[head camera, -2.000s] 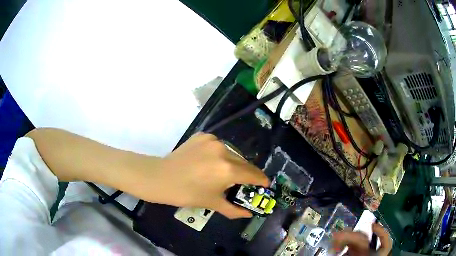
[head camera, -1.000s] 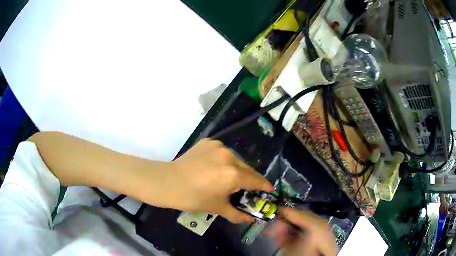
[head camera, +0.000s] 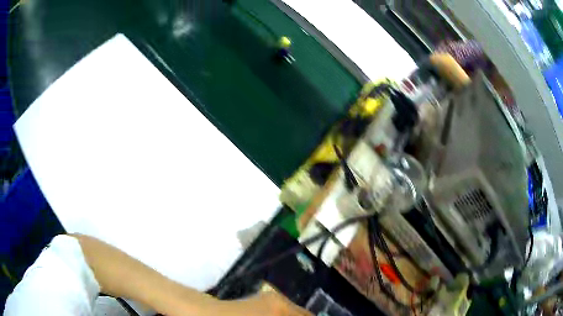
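Observation:
My left hand (head camera: 276, 304) is at the bottom edge, blurred and cut off, with its bare forearm lying across the corner of the white sheet (head camera: 142, 173). Its fingers and anything in them are out of the picture. My right hand is not in view. A small unit with a yellow block (head camera: 284, 50) sits on the dark green belt (head camera: 247, 92) at the top. The black work surface (head camera: 281, 259) shows only in part, with a clear plastic piece (head camera: 324, 303) at the bottom edge.
On the right stand the grey instrument (head camera: 478, 179), a blurred glass bulb (head camera: 404, 176), black cables, a red clip (head camera: 390, 273) and a yellow-and-black taped edge (head camera: 327, 151). A tan shape beyond the instrument may be another person's hand (head camera: 449, 69).
The view has swung up towards the belt, and the bench things sit lower. My left hand has mostly left at the bottom. My right hand and the adapter are no longer visible.

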